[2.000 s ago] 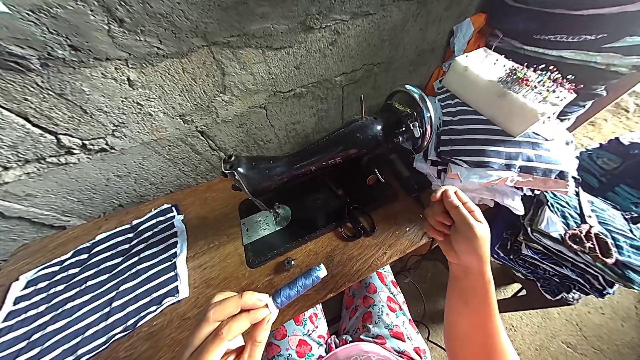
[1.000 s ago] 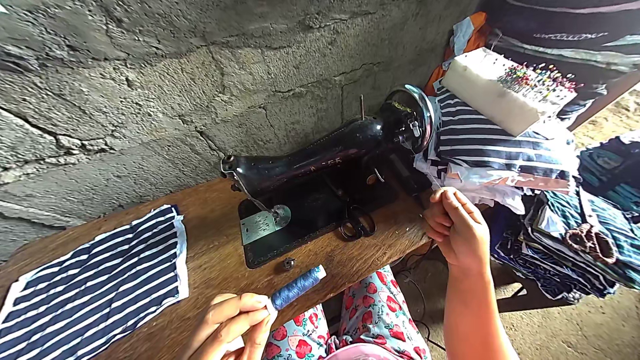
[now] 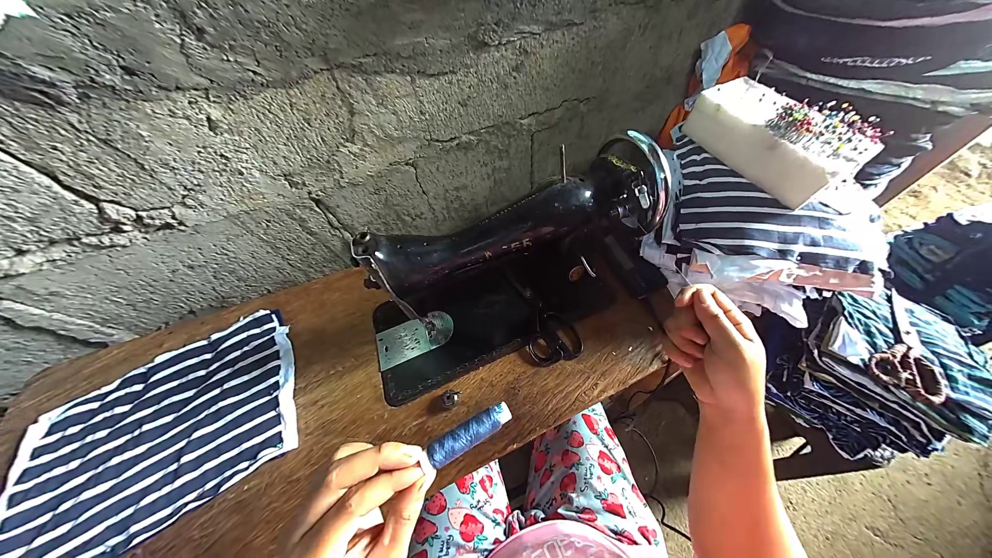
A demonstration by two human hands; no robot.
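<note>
My left hand (image 3: 364, 496) pinches one end of a spool of blue thread (image 3: 467, 436) between thumb and fingertips, near the table's front edge. At the right, my right hand (image 3: 713, 341) is raised with its fingers curled and thumb against the index finger; whether a thread lies in that pinch cannot be made out. Between and behind the hands stands a black sewing machine (image 3: 480, 240) with a shiny handwheel (image 3: 651, 182). Black-handled scissors (image 3: 555, 339) rest on its bed's front edge. A small metal bobbin case (image 3: 449, 399) lies on the wood just behind the spool.
Striped navy and white fabric (image 3: 163, 426) covers the left of the wooden table (image 3: 325, 310). A rough block wall (image 3: 256, 155) runs behind. Right of the handwheel, a foam block (image 3: 756, 143) full of pins sits on striped cloth. Folded garments (image 3: 837, 387) and another pair of scissors (image 3: 907, 372) are farther right.
</note>
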